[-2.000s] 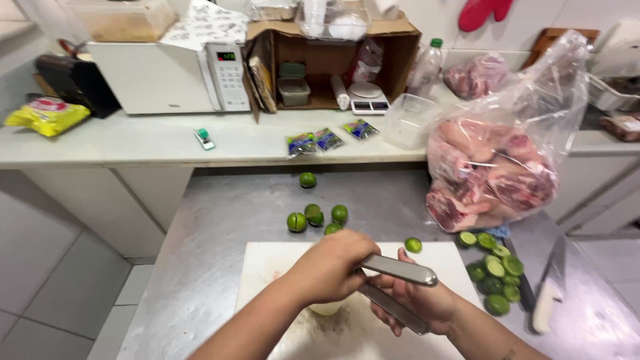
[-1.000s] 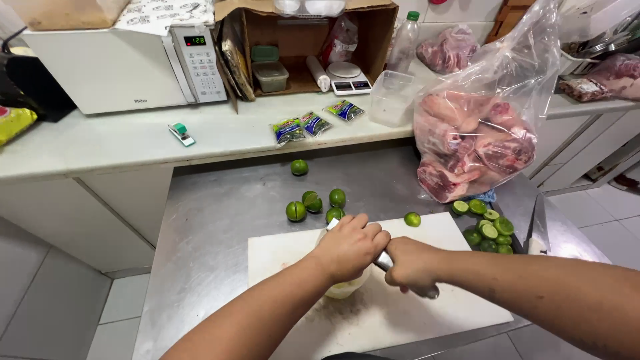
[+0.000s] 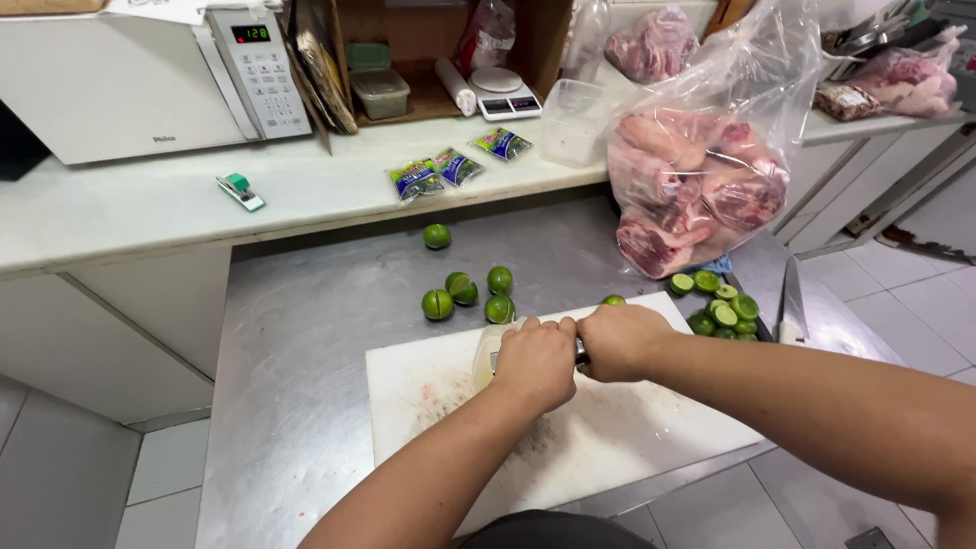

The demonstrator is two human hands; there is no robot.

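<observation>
My left hand (image 3: 537, 362) and my right hand (image 3: 621, 343) are closed side by side on a metal squeezer (image 3: 582, 352), most of it hidden by my fingers. Beneath my left hand a translucent plastic container (image 3: 483, 358) stands on the white cutting board (image 3: 610, 419); pale liquid shows in it. Several green limes (image 3: 438, 303) lie on the steel table behind the board, some of them slit. One lime (image 3: 613, 300) is at the board's far edge. Cut and squeezed lime halves (image 3: 724, 314) are piled to the right of the board.
A knife (image 3: 791, 301) lies at the table's right. A clear bag of raw meat (image 3: 694, 191) stands at the back right. On the marble shelf are seasoning packets (image 3: 415, 180), an empty plastic tub (image 3: 572, 126), a kitchen scale (image 3: 507, 99) and a microwave (image 3: 152, 84).
Two seconds ago my hands held the squeezer's handles apart above the board; now both hands are closed together over the container. The view has moved noticeably.
</observation>
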